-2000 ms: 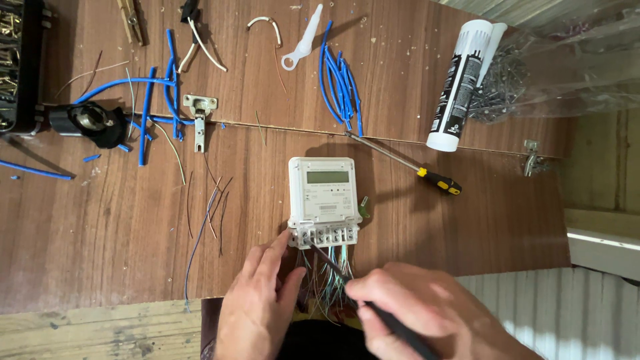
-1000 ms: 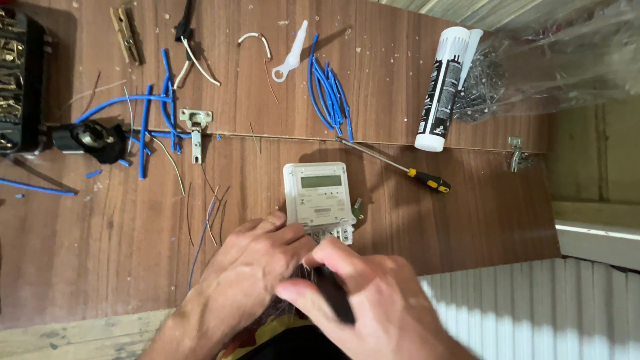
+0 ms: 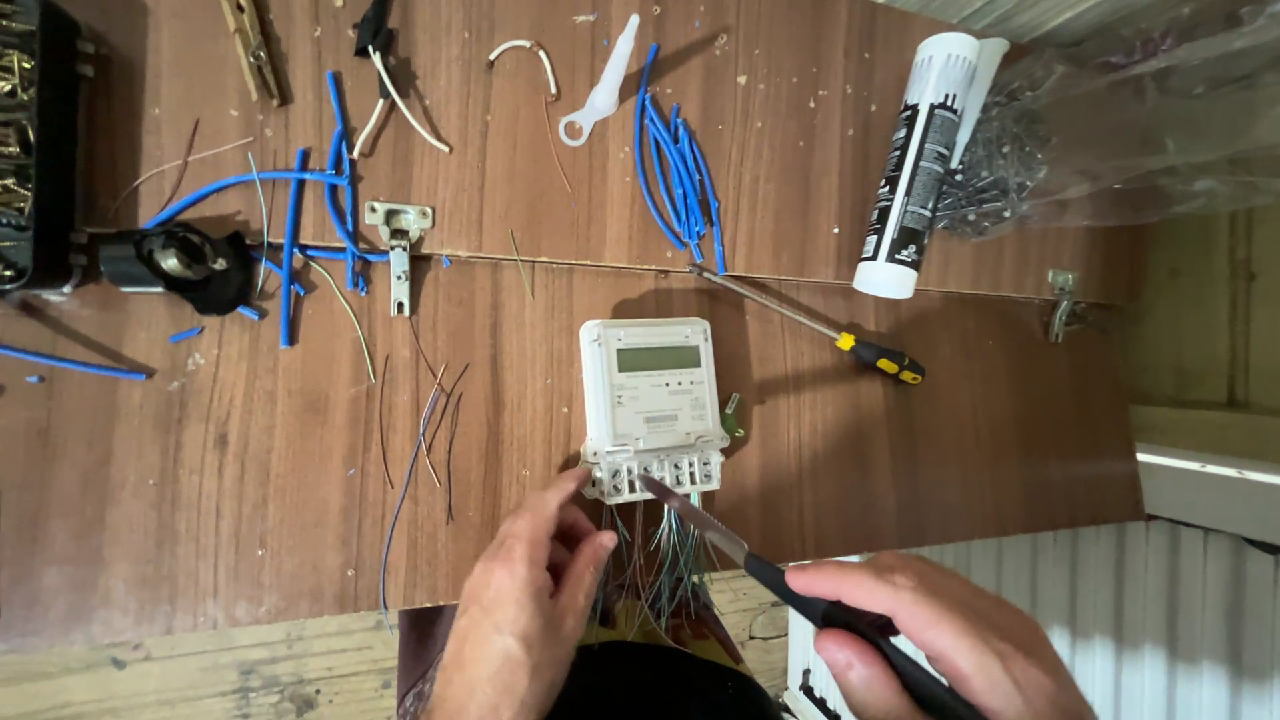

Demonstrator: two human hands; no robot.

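A white electricity meter [image 3: 655, 390] with a grey display lies face up on the brown wooden board, its row of terminals towards me. Thin bare-looking wires [image 3: 675, 560] hang from the terminal edge over the board's near edge. My right hand [image 3: 930, 640] holds a black-handled knife [image 3: 715, 530] with a serrated metal blade, its tip at the terminals. My left hand [image 3: 535, 590] is at the lower left corner of the meter, index fingertip against it, thumb apart. A small green piece [image 3: 733, 415] lies at the meter's right side.
A yellow-and-black screwdriver [image 3: 880, 360] lies right of the meter, below blue wire pieces [image 3: 675, 170]. A white sealant cartridge [image 3: 915, 170] rests beside a bag of metal fasteners [image 3: 1000, 170]. At left are a metal hinge [image 3: 400, 260], wire scraps [image 3: 430, 430] and a black case [image 3: 40, 150].
My hands were close together over the terminals a second ago. Now they are apart, the left at the meter's corner and the right farther right with the knife, leaving the terminals in sight.
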